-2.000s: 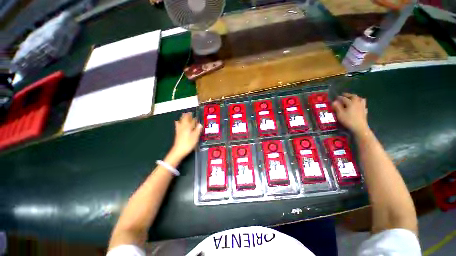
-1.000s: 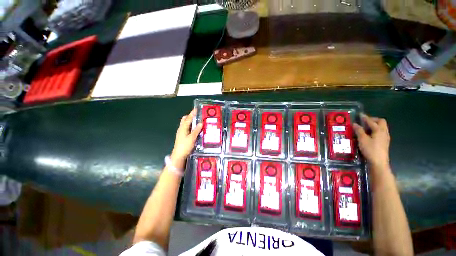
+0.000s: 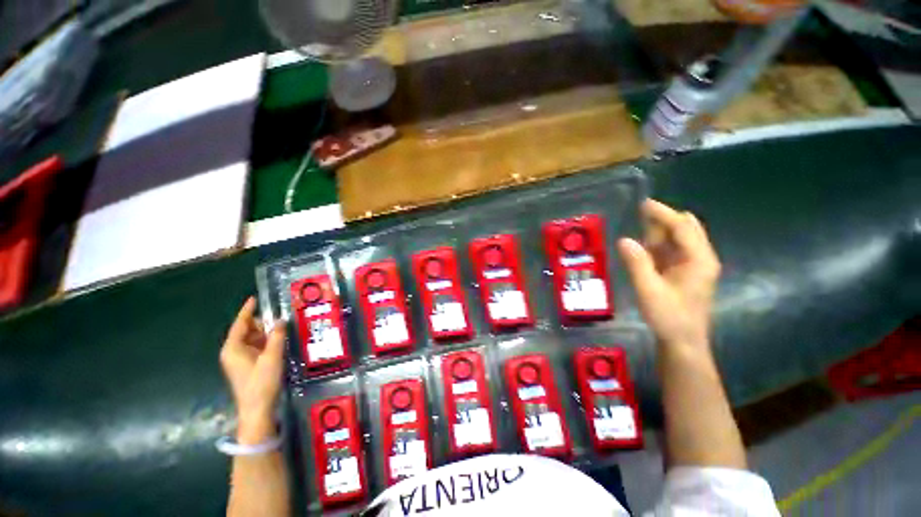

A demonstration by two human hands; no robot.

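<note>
A clear tray (image 3: 444, 224) of red phones (image 3: 440, 293) lies in front of me, in two rows, backs up with white labels. Its lower edge is partly hidden by my shirt front. My left hand (image 3: 254, 362) is at the tray's upper left edge, with thumb and fingers on the rim. My right hand (image 3: 675, 265) is at the upper right corner, thumb over the rim and fingers curved at the outer side. The tray looks slightly tilted; whether it touches the belt I cannot tell.
The dark green belt (image 3: 808, 222) runs across. Behind it are a white board (image 3: 172, 167), a reddish bar (image 3: 353, 144), a fan (image 3: 328, 25), a brown board (image 3: 495, 157) and a white bottle (image 3: 679, 109). A red tray (image 3: 22, 237) is far left; a red object (image 3: 881, 366) is lower right.
The view has shifted and rotated. The tray has turned so that its left side sits nearer me than its right. Both hands have stayed at its sides.
</note>
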